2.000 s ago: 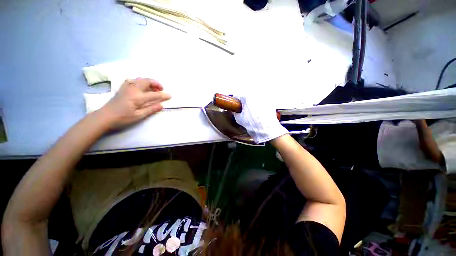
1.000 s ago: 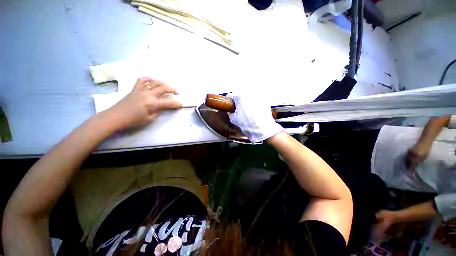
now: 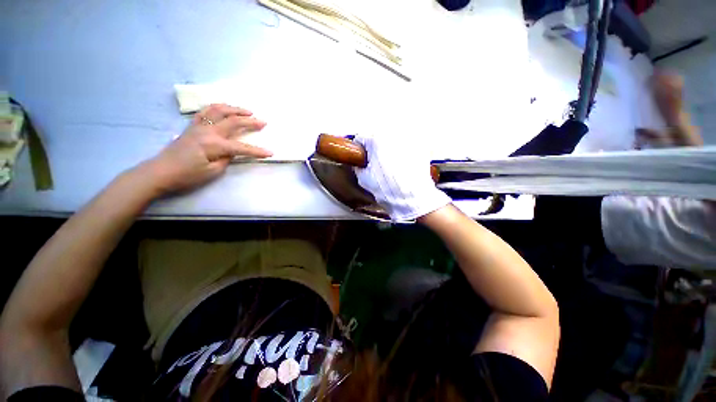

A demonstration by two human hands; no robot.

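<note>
My gloved right hand [image 3: 395, 179] holds the iron [image 3: 339, 174] by its orange-brown handle, its dark metal sole down at the table's near edge and its tip pointing left. My bare left hand [image 3: 210, 148], with a ring, lies with fingers spread on a cream fabric piece [image 3: 192, 97], left of the iron. The piece nearly vanishes against the white table, so its outline between hand and iron is hard to tell. A thin dark edge line runs from my left fingers to the iron tip. Whether my left hand grips the fabric is hidden.
Cream strips [image 3: 345, 27] lie at the table's far side. A bundle with an olive-brown tie strip [image 3: 38, 154] is at the far left. The white-wrapped hose [image 3: 581, 174] runs right from the iron. A dark post [image 3: 590, 63] stands behind it. Another person's arm [image 3: 671, 106] is at far right.
The view has shifted left, bringing the tied bundle in. My left hand has moved slightly left and away from me over the fabric. The other person's arm has moved to the table's far right.
</note>
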